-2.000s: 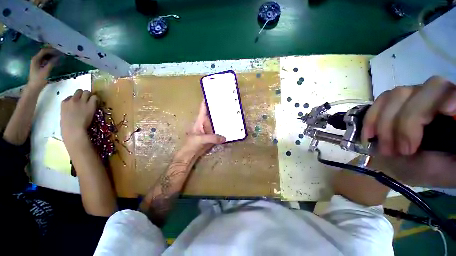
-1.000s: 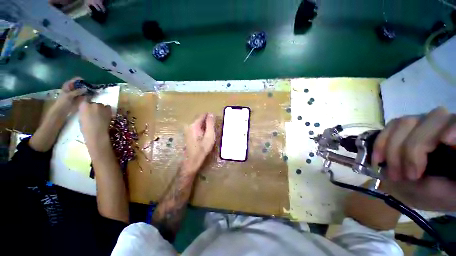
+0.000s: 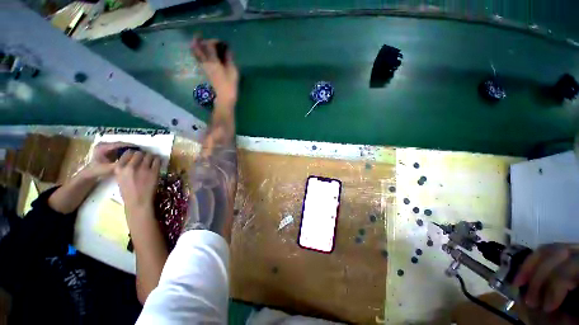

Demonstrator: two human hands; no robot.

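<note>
My left hand (image 3: 217, 66) is stretched out over the green belt, with a small black housing (image 3: 222, 51) between thumb and fingers; the hand partly covers it. My right hand (image 3: 551, 279), low at the right edge and partly cut off, is closed around the black grip of the electric screwdriver. The screwdriver's silver nose (image 3: 466, 238) points left over the yellowed sheet. The smartphone (image 3: 320, 214) lies with a lit white screen on the brown cardboard (image 3: 266, 273).
Wired round units (image 3: 322, 92) and black parts (image 3: 386, 65) lie on the green belt (image 3: 279, 70). A grey post (image 3: 108, 70) slants in at upper left. A neighbour's hands (image 3: 138, 171) work beside red and black wires (image 3: 171, 209). A white box (image 3: 546, 197) stands right. A white scrap (image 3: 286, 222) lies beside the phone.
My left hand first let go of the phone onto the cardboard, then moved forward to the belt and took a black housing. The view has shifted. My right hand still holds the screwdriver.
</note>
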